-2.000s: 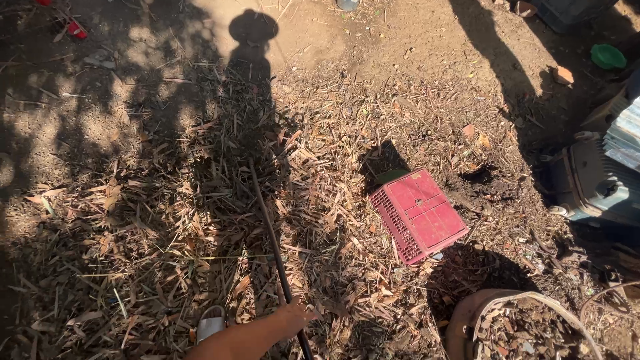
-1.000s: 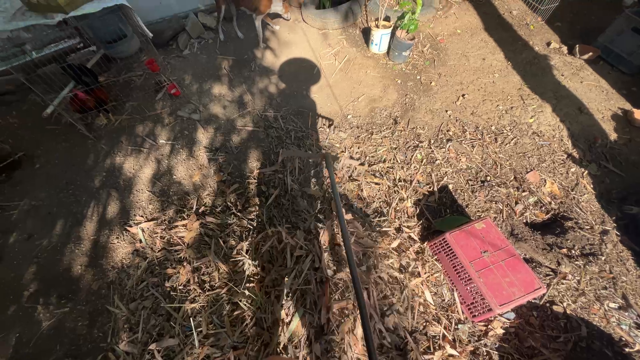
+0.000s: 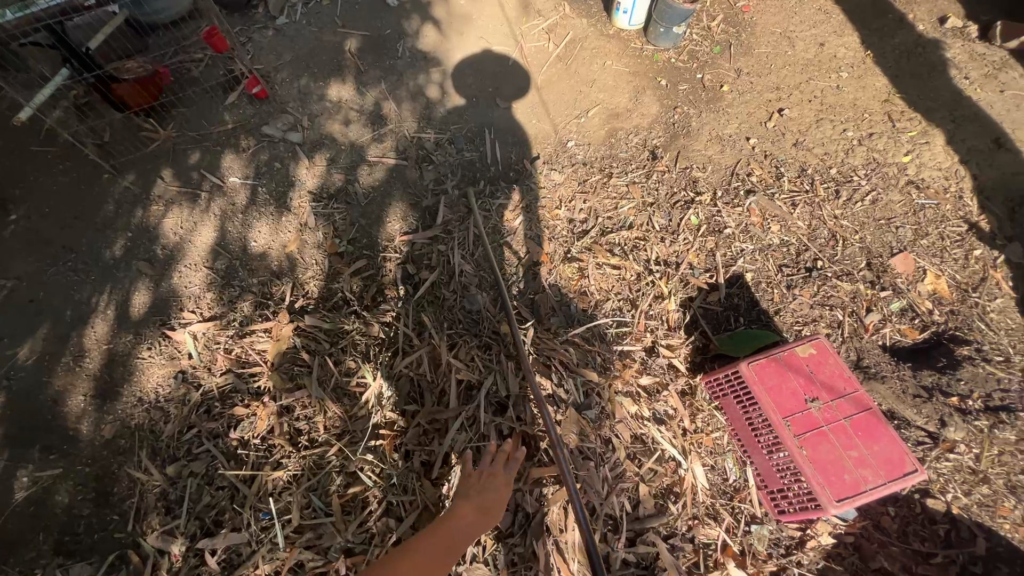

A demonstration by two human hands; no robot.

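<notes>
My left hand (image 3: 484,486) reaches in from the bottom edge, fingers spread, over dry fallen leaves (image 3: 456,376), just left of a long thin pole (image 3: 524,360). A visible gap separates it from the pole, and nothing is in it. The pole runs from the bottom edge up to the far side of the leaf litter; whatever its far end may carry cannot be made out. Its near end lies outside the view, and so does my right hand. On the right, a red plastic crate (image 3: 824,428) rests on the litter, with a green leaf (image 3: 746,342) at its upper corner.
A wire mesh cage (image 3: 188,88) stands at the upper left, with red cups (image 3: 214,38) at its side. Two plant pots, one white (image 3: 630,12) and one dark (image 3: 670,22), are at the top. Bare soil (image 3: 608,96) borders the leaves, crossed by shadows.
Two seconds ago my left hand was at the pole; one second ago it was out of view. Now it is back, spread beside the pole.
</notes>
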